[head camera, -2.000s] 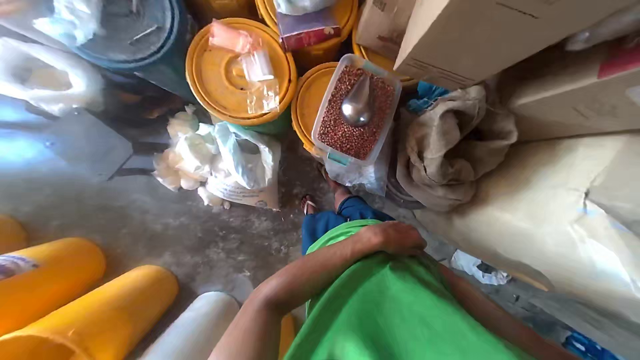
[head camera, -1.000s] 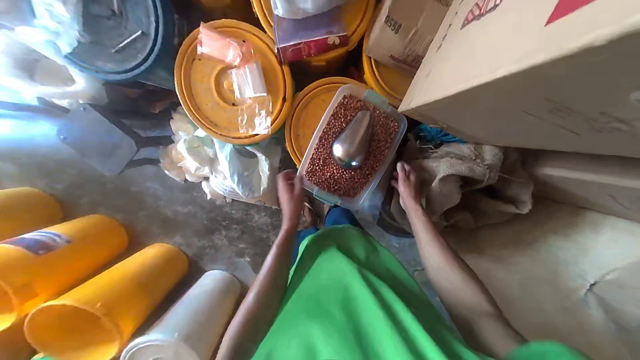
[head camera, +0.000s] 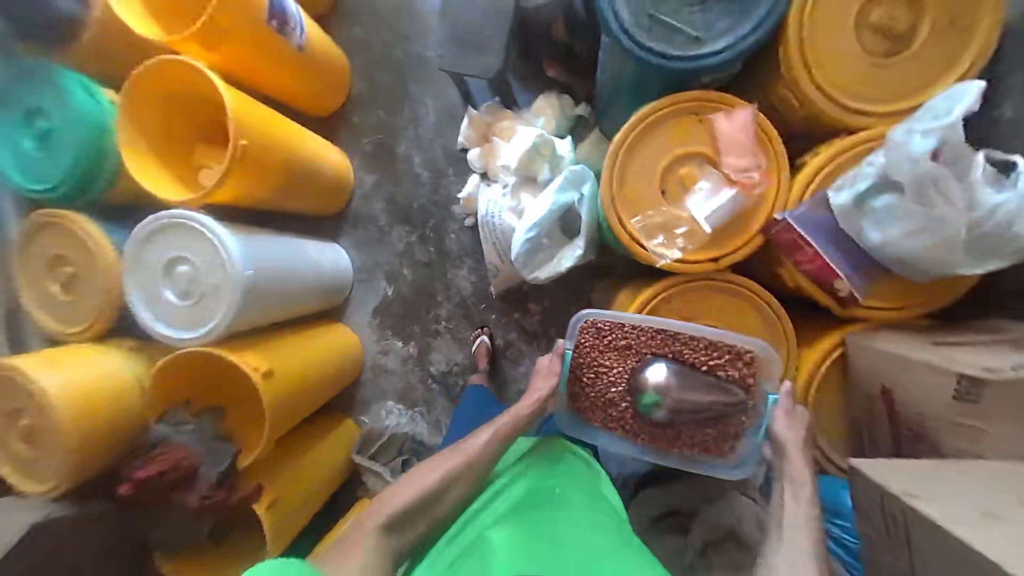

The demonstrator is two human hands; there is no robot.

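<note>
Between my two hands is a clear plastic tub [head camera: 664, 462] of small reddish-brown beans or nuts [head camera: 606, 376], tilted a little in the view. A shiny metal scoop [head camera: 688, 392] lies on top of them, its rounded end toward the left. My left hand [head camera: 546, 372] grips the tub's left end at a teal clip. At the opposite end, my right hand [head camera: 790, 420] holds the tub by the other teal clip; its fingers are partly hidden. The tub overlaps a yellow lidded drum [head camera: 720, 300] in the view.
Yellow drums [head camera: 288, 168] and a white drum [head camera: 288, 268] line the left. Plastic bags [head camera: 552, 228] rest on the concrete floor [head camera: 416, 240] near a yellow lid [head camera: 664, 152] bearing small packets. Cardboard boxes [head camera: 928, 384] are at right, and a burlap sack [head camera: 696, 512] lies below the tub.
My hands have gone from beside the tub to gripping its two ends, and the tub has come off its place by the drums and sack. The view has turned strongly toward the drums at left.
</note>
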